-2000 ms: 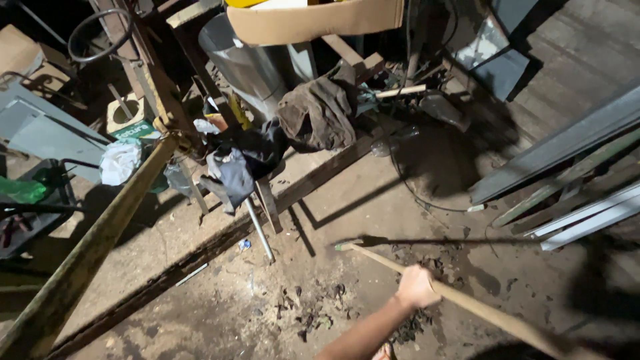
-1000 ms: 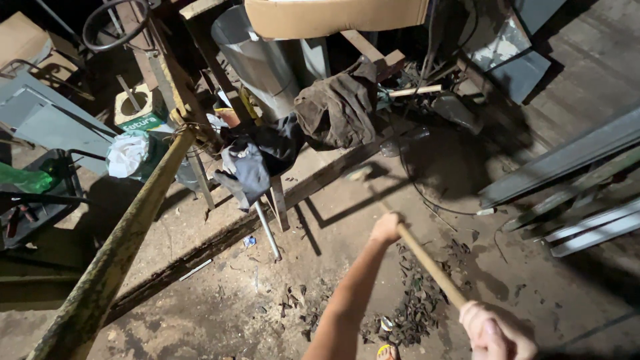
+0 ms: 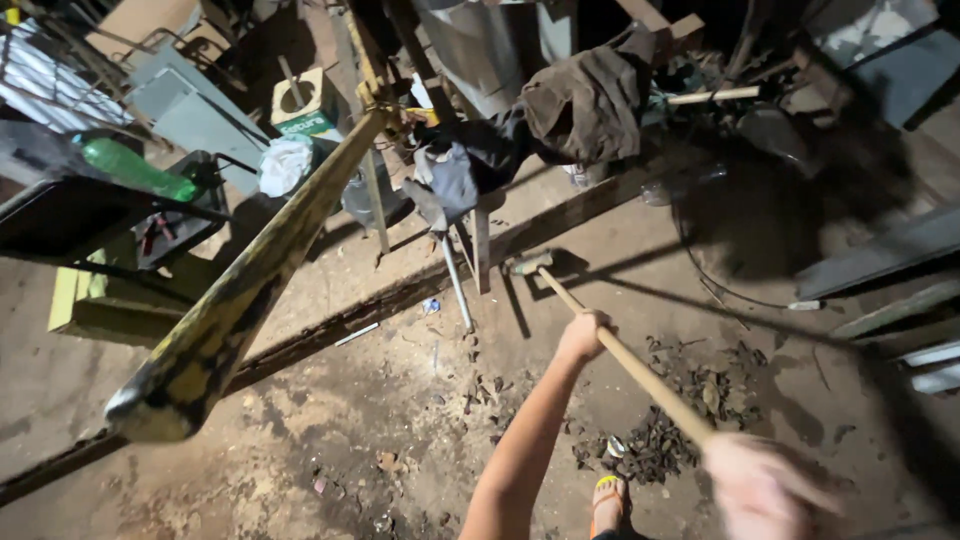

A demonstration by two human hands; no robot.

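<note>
A long wooden handle [image 3: 652, 375] runs diagonally from lower right up to a head [image 3: 531, 262] near the wooden beam; the head's exact kind is unclear. My left hand [image 3: 586, 335] is closed around the handle in its upper part. Blurred by motion, my right hand [image 3: 761, 480] is around the handle's lower end. Dry leaves and debris [image 3: 675, 427] lie in a pile on the floor under the handle. My foot in a flip-flop [image 3: 607, 501] stands beside the pile.
A worn yellow pole [image 3: 255, 285] slants across the left. A wooden beam [image 3: 360, 311] edges a raised strip. Dark cloths [image 3: 585, 97] hang over a stand with a metal leg [image 3: 457, 285]. Metal profiles [image 3: 885, 255] lie at right, near a cable [image 3: 694, 262]. A green bottle [image 3: 139, 166] lies at left.
The tool's head has moved left along the beam. My right hand, out of view two seconds ago, is on the handle. The view has shifted, showing more at left.
</note>
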